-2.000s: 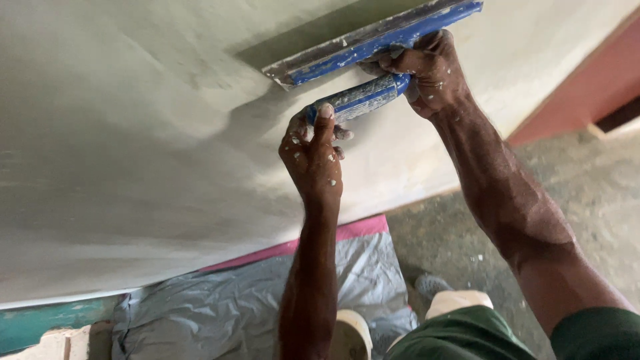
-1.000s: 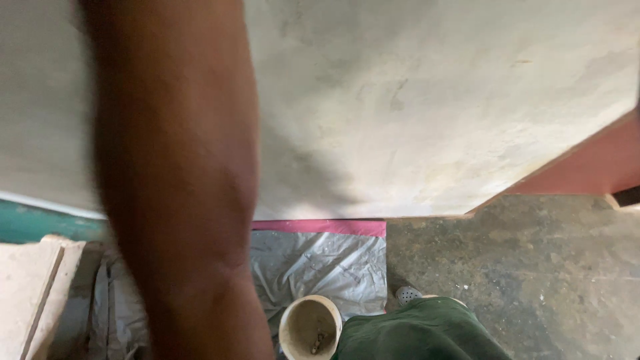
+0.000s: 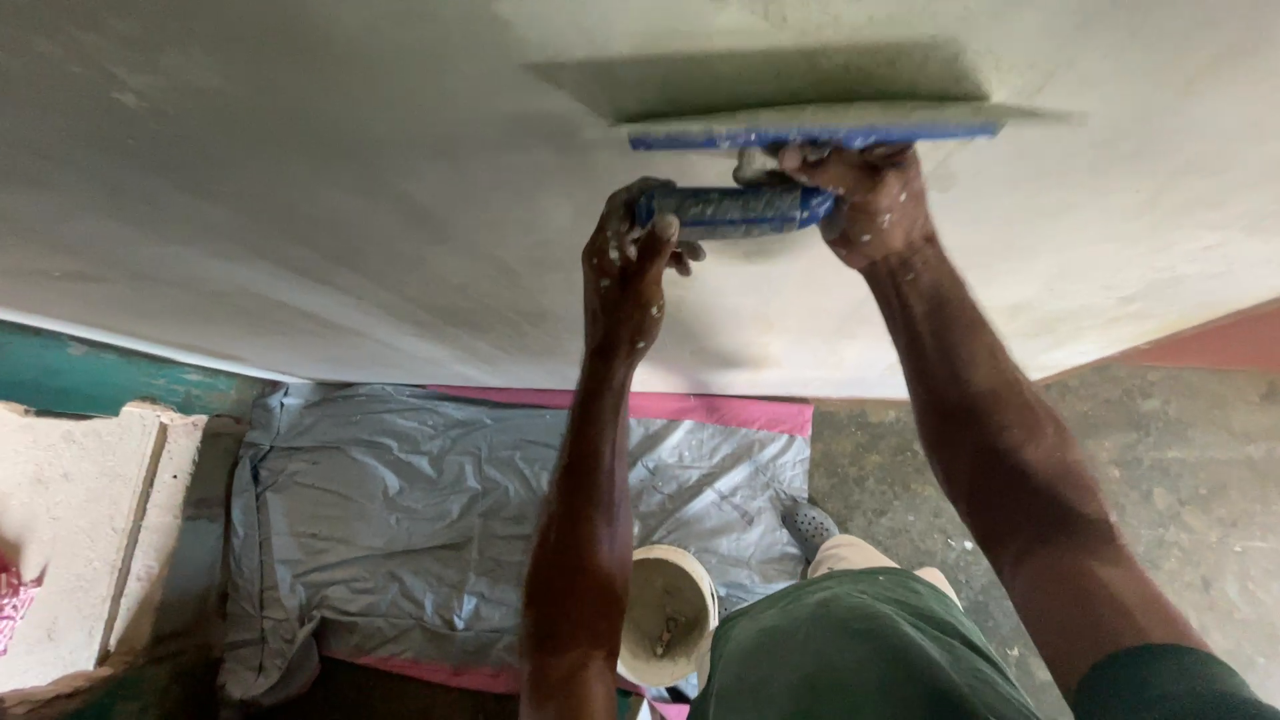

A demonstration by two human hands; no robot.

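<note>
A long plastering trowel (image 3: 815, 130) with a blue back and a blue, plaster-smeared handle lies with its blade against the pale plastered wall (image 3: 400, 210). My left hand (image 3: 635, 265) holds the left end of the handle between thumb and fingers. At the handle's other end, my right hand (image 3: 870, 200) grips it, with fingers reaching up to the blade's back. Both hands bear white specks. How far the blade's edge touches the wall is hard to tell, since that part is blurred. A dark shadow of the blade falls above it.
A grey sheet with pink edging (image 3: 420, 510) covers the floor along the wall's foot. On it stands a whitish bucket (image 3: 668, 610) with some residue inside, close to my legs. A pale slab (image 3: 70, 500) lies at lower left, below a green wall strip (image 3: 100, 370).
One second ago a forearm filled the left side and neither hand nor trowel showed. Now both hands and the trowel are in view at the wall, the blade more level than two seconds ago.
</note>
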